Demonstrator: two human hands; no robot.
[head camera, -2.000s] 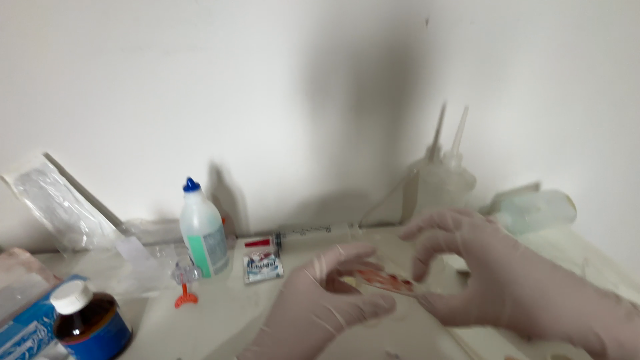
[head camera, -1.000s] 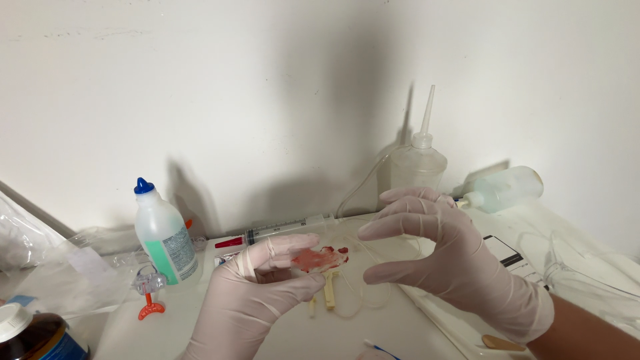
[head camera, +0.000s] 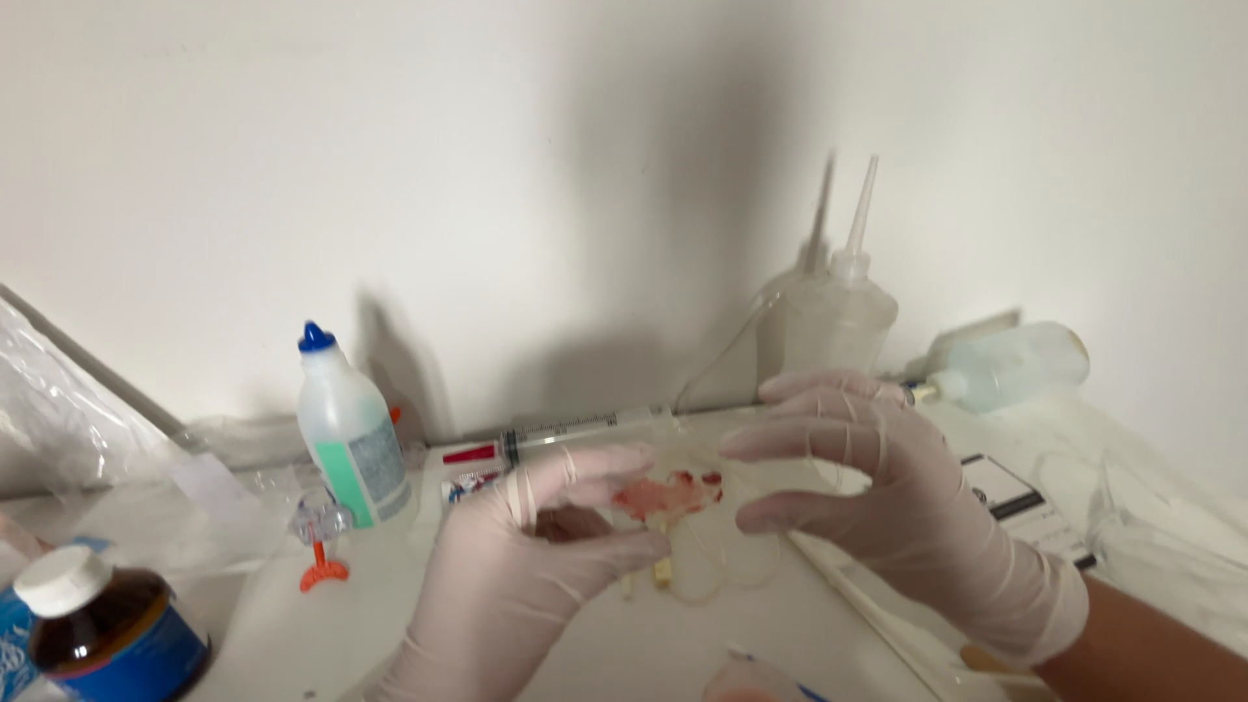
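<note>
White gloves cover both hands. My left hand (head camera: 546, 546) has its fingers and thumb around the left end of a small, flat, translucent piece with red stains (head camera: 668, 495), which juts out to the right. My right hand (head camera: 877, 497) is just right of that piece, its thumb and fingers apart and nothing between them. Behind the hands, a clear plastic syringe (head camera: 575, 429) lies near the wall. Thin clear tubing (head camera: 721, 575) and a small yellowish clip-like part (head camera: 663, 565) lie on the white surface beyond the stained piece. Blur hides what exactly the stained piece is.
At left stand a blue-capped squeeze bottle (head camera: 351, 439), an orange-and-clear plastic piece (head camera: 322, 565) and a brown bottle with a white cap (head camera: 117, 624). A wash bottle with a long nozzle (head camera: 838, 322) stands at back right, beside a bottle on its side (head camera: 1024, 366). Clear plastic packaging (head camera: 78, 409) leans at far left.
The stained piece stays at my left hand, and my right hand remains apart from it with spread fingers. The view has shifted between frames.
</note>
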